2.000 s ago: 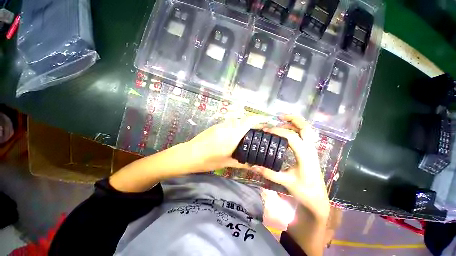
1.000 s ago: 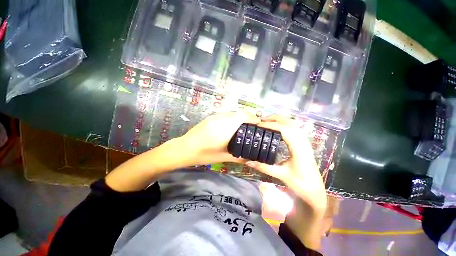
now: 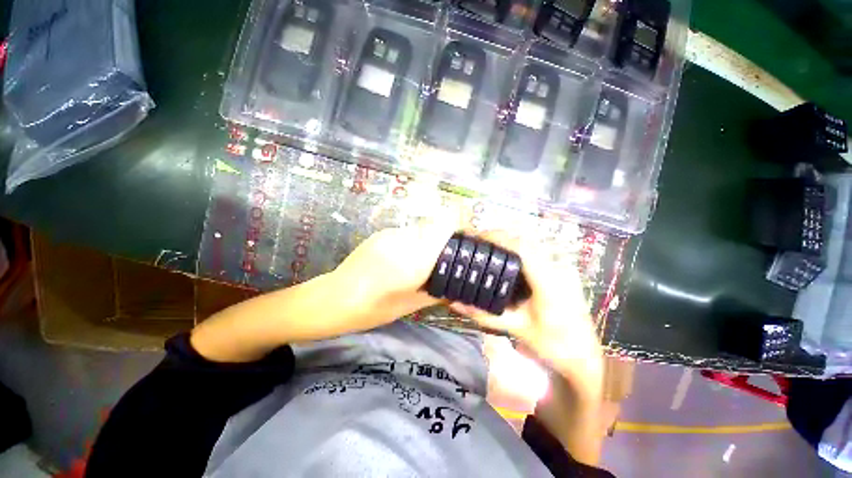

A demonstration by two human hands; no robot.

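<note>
A row of several black phones (image 3: 475,274), stacked side by side, is held in both my hands with their narrow ends facing up. My left hand (image 3: 388,275) grips the row from its left side. My right hand (image 3: 551,308) grips it from the right, with fingers behind and in front. The fingertips behind are washed out by glare. Beyond my hands lies a clear blister tray (image 3: 308,131). Its near row holds several phones (image 3: 374,86), dark with pale rectangles. Its far row, cut off by the top edge, holds more black phones (image 3: 643,37).
A mat with red lettering (image 3: 271,210) lies under the tray and my hands. A bagged grey stack (image 3: 75,84) is at the left. Black stacked phones with keypads (image 3: 789,219) stand at the right. An open cardboard box (image 3: 103,294) is below the bench edge.
The tray and bench have shifted left and slightly up in view. The held row is tilted differently, and its ends now show small pale marks instead of the earlier larger ones. Both hands still hold it.
</note>
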